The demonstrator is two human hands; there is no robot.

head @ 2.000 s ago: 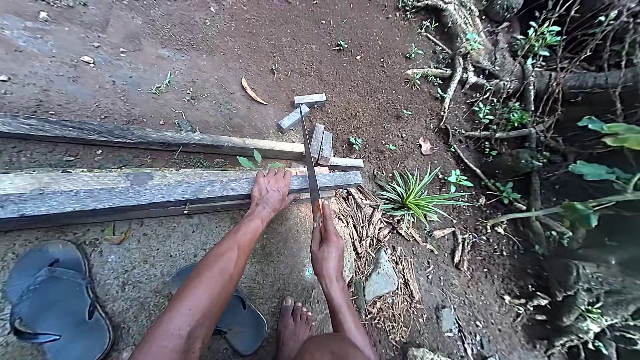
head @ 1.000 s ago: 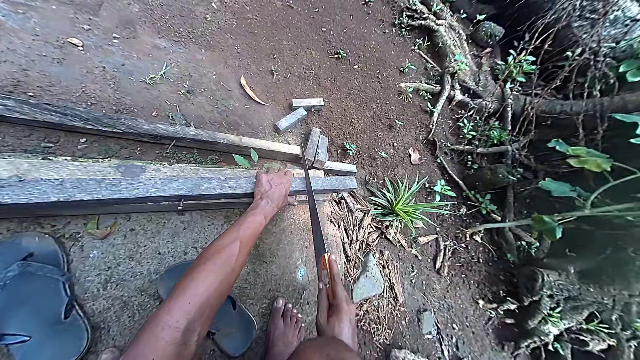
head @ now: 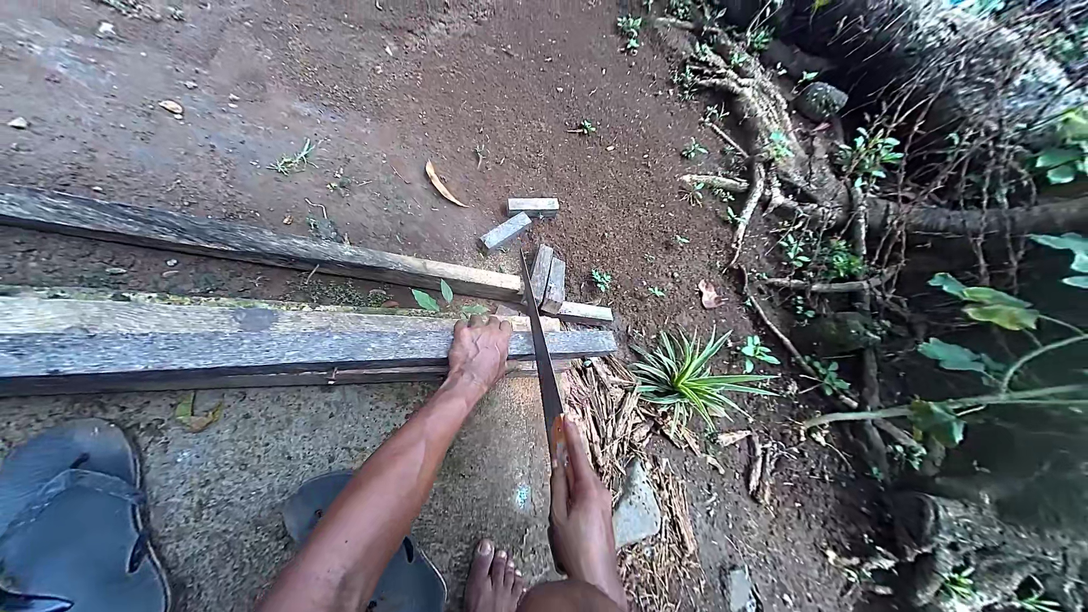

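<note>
My right hand [head: 580,501] grips the orange handle of a handsaw [head: 544,365], whose blade lies across a weathered squared wooden beam [head: 365,347] near its right end. My left hand [head: 478,353] presses on top of that beam, just left of the blade. More timbers lie under and beside the beam. A second long beam [head: 255,246] lies beyond it on the soil. Several short cut-off wood blocks [head: 533,206] lie on the ground past the saw's tip, some against the far beam's end.
Grey flip-flops [head: 76,518] and a bare foot [head: 495,578] are on the concrete. A spiky green plant [head: 688,374], wood chips [head: 608,408] and a stone [head: 636,506] lie to the right of the beam end. Tree roots [head: 752,195] run along the right side.
My right hand and the saw moved back toward my body between the first two frames, then forward again along the cut. My left hand stays on the beam.
</note>
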